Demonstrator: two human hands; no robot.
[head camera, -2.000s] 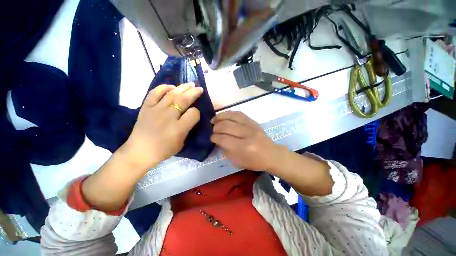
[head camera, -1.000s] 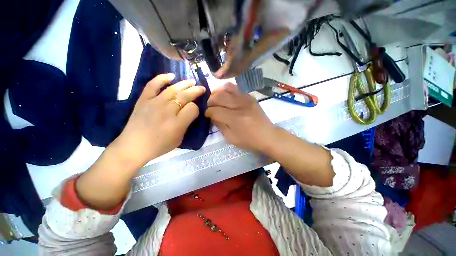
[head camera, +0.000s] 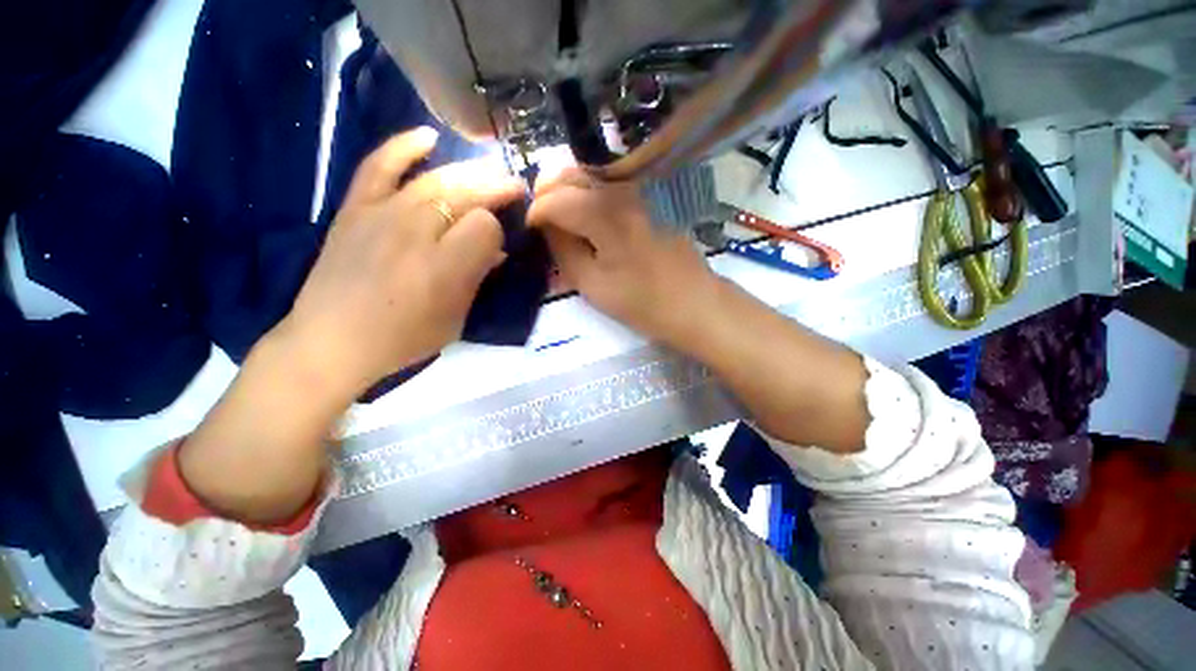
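A navy fabric piece (head camera: 505, 308) lies under the lit needle area (head camera: 525, 155) of a large pale sewing machine (head camera: 433, 53). My left hand (head camera: 407, 256) lies on the fabric, fingers bent and pressing it down just left of the needle. My right hand (head camera: 610, 249) pinches the fabric's right edge between thumb and fingertips, close beside the needle. The fingertips of both hands nearly meet. The presser foot is mostly hidden by glare and fingers.
Thread snips (head camera: 787, 247) and a grey ribbed block (head camera: 682, 199) lie right of my right hand. Yellow-green scissors (head camera: 955, 256) and a dark-handled screwdriver (head camera: 1003, 184) lie farther right. A ruler strip (head camera: 525, 417) runs along the front edge. More navy fabric (head camera: 112, 262) covers the left.
Both hands have moved up toward the needle with the navy fabric. Its lower end has drawn away from the front edge. My right fingertips are now close beside the needle.
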